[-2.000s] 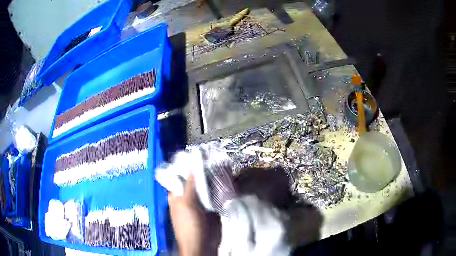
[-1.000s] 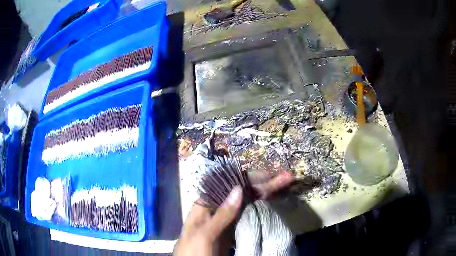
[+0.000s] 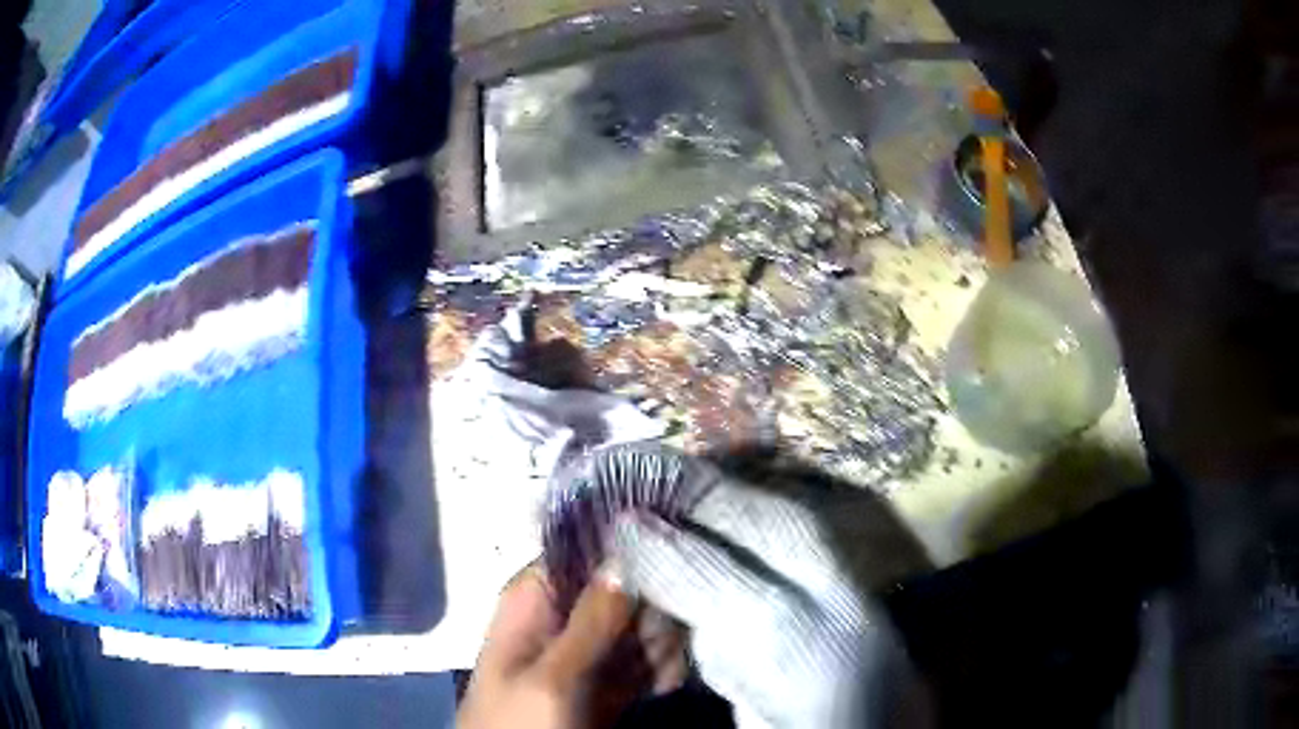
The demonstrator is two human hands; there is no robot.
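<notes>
My bare left hand [image 3: 563,648] holds an upright bundle of thin dark sticks [image 3: 613,499] with pale tips, low in the middle of the view. My right hand [image 3: 762,584], in a white ribbed glove, lies against the bundle's right side, its fingers closed around it and hiding its lower part. A crumpled white rag [image 3: 534,406] lies on the bench just beyond the bundle. The hands are somewhat blurred.
Blue trays [image 3: 335,370] with rows of brown-and-white sticks stand at left. White wads [image 3: 71,534] lie in the near tray. Crusty residue [image 3: 812,356] covers the bench below a framed plate [image 3: 627,135]. An orange handle [image 3: 996,185] and pale bowl [image 3: 1033,356] are at right.
The gloved right hand has moved up and closed onto the bundle, which is now upright instead of fanned sideways. The rag now lies clear of the left hand. The view has shifted down and right.
</notes>
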